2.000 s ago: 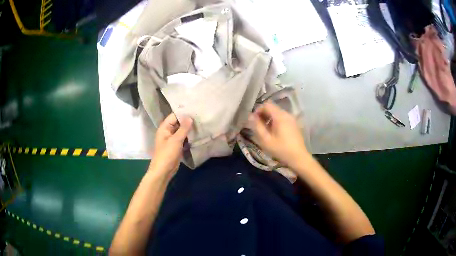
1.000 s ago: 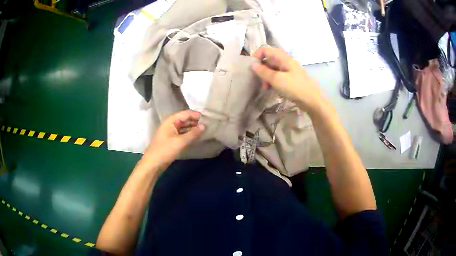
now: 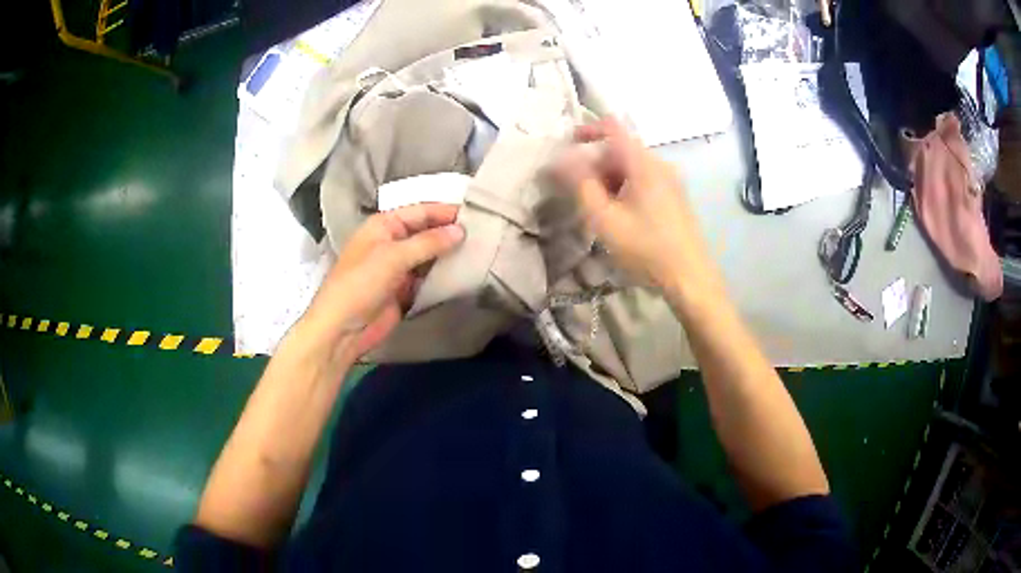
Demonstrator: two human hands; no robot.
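Observation:
A beige garment (image 3: 417, 137) lies bunched on the pale table in front of me, with a dark label (image 3: 479, 50) at its upper band and white cloth inside it. My left hand (image 3: 409, 252) pinches a folded beige edge at the middle of the garment. My right hand (image 3: 610, 185) is over the garment's right side; its fingers are blurred, and whether they hold cloth cannot be told. A narrow printed tape (image 3: 551, 331) lies in the folds near my body.
Printed sheets (image 3: 797, 140) lie at the right. Dark-handled scissors (image 3: 842, 249), a small dark tool (image 3: 851, 302), a green pen (image 3: 898, 221) and a white tag (image 3: 895, 302) lie right. Pink cloth (image 3: 952, 207) hangs at the table's right edge. Paper (image 3: 263, 213) lies under the garment's left side.
Since one second ago my right hand has come slightly down and blurred. My left hand has moved up onto a fold and pinches it. The beige panel between my hands has shifted and folded.

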